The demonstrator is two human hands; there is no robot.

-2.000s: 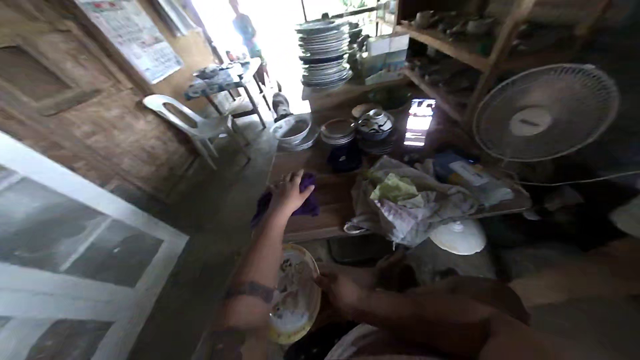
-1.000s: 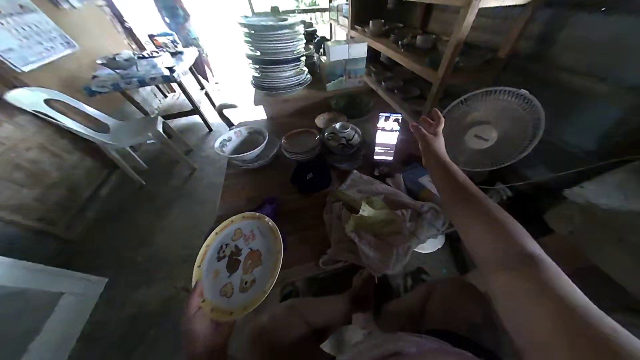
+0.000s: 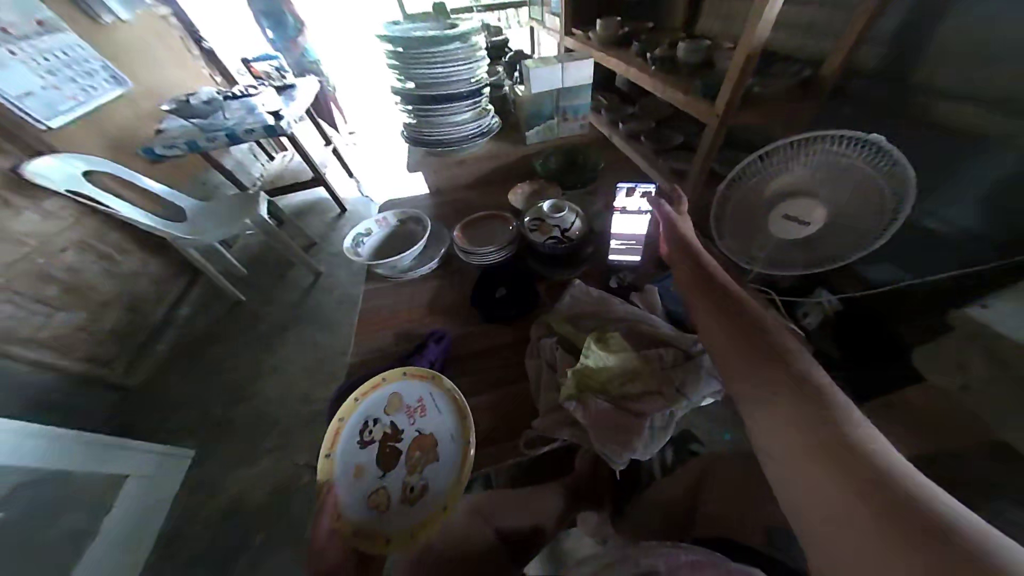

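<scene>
My left hand (image 3: 326, 512) holds a yellow-rimmed plate (image 3: 396, 456) with cartoon pictures, its face tilted up, low at centre left. At the right, my right hand (image 3: 672, 222) is at the right edge of a lit smartphone (image 3: 628, 232) that stands on the wooden table; whether the fingers grip it is unclear. A purple cloth (image 3: 432, 350) lies just behind the plate. Plastic bags (image 3: 616, 376), one of them yellowish, lie heaped in front of the phone. Left of the phone are a lidded bowl (image 3: 554, 224), a small stack of plates (image 3: 485, 236) and a floral bowl (image 3: 387, 238).
A tall stack of plates (image 3: 440, 88) stands at the table's far end beside a box (image 3: 556, 98). A white fan (image 3: 812, 204) and a wooden shelf (image 3: 656, 76) with crockery are at the right. A white plastic chair (image 3: 152, 200) and a person (image 3: 292, 40) are at the left.
The plate was low beside my lap and is now raised at the left. My left hand has left the purple cloth. My right hand has come to the phone's edge.
</scene>
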